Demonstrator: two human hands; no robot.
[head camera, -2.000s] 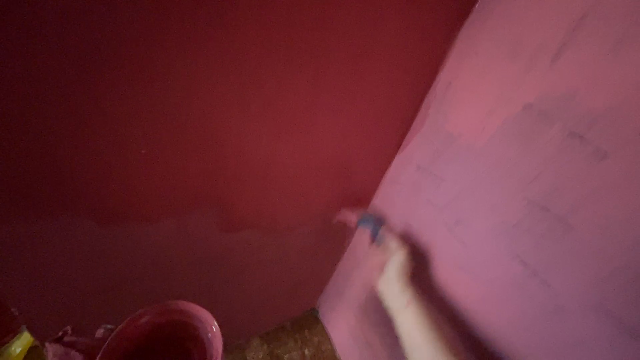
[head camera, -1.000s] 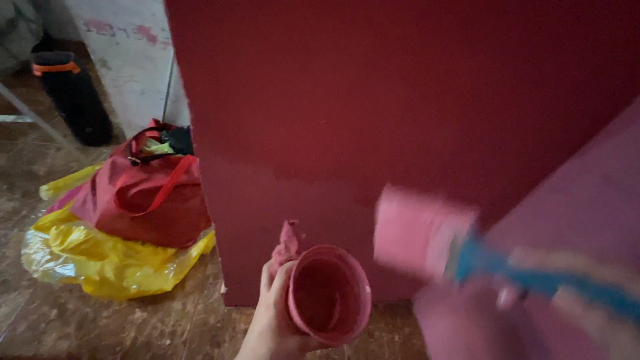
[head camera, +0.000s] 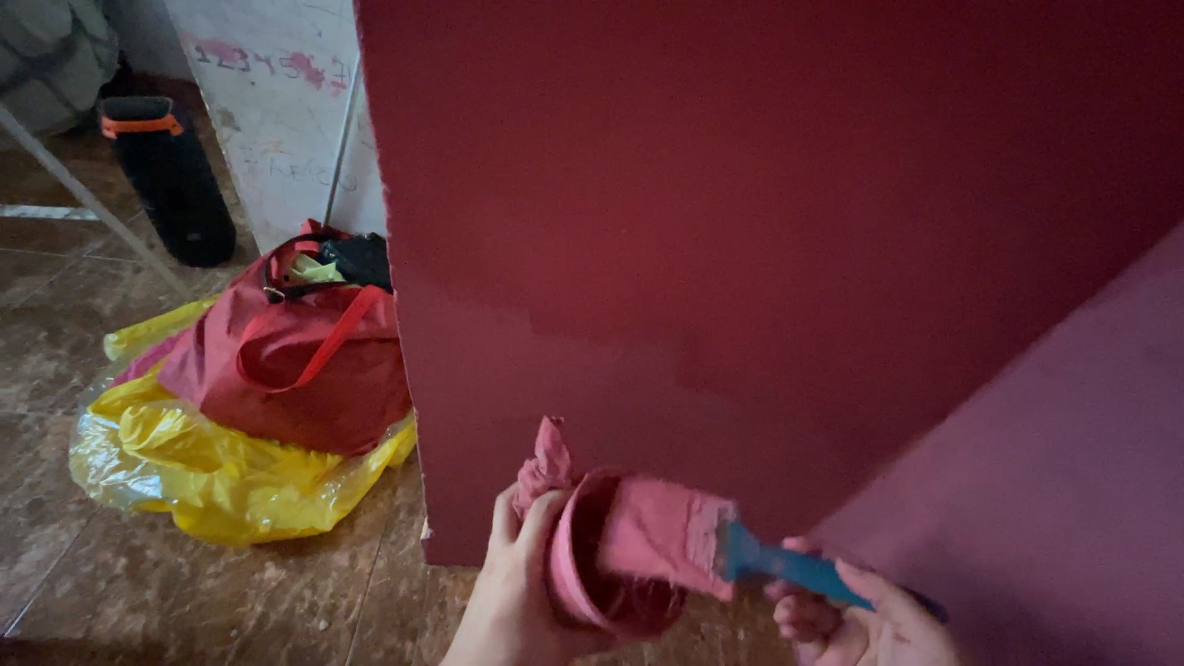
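My left hand (head camera: 518, 573) grips a round paint container (head camera: 569, 555), coated in pink paint and tilted, with a pink crumpled cloth or plastic knot (head camera: 546, 467) at its side. In my right hand (head camera: 860, 610) is the blue handle of a wide paintbrush (head camera: 666, 532), whose bristles are covered in pink paint and lie over the container's mouth. Behind them stands a dark red wall (head camera: 694, 231) with a duller, purplish-pink area low down. How much paint is inside the container cannot be seen.
A red bag (head camera: 296, 370) rests on yellow plastic (head camera: 231, 490) on the brown tiled floor (head camera: 55, 555). Farther back stand a black cylindrical speaker or container with an orange band (head camera: 171, 185) and a marked white wall (head camera: 277, 120). A pink-purple wall (head camera: 1054, 481) is at right.
Two seconds ago a hand was at the corner between the walls. The view has since swung left. Since one second ago, the brush has moved left, from beside the container to over its mouth.
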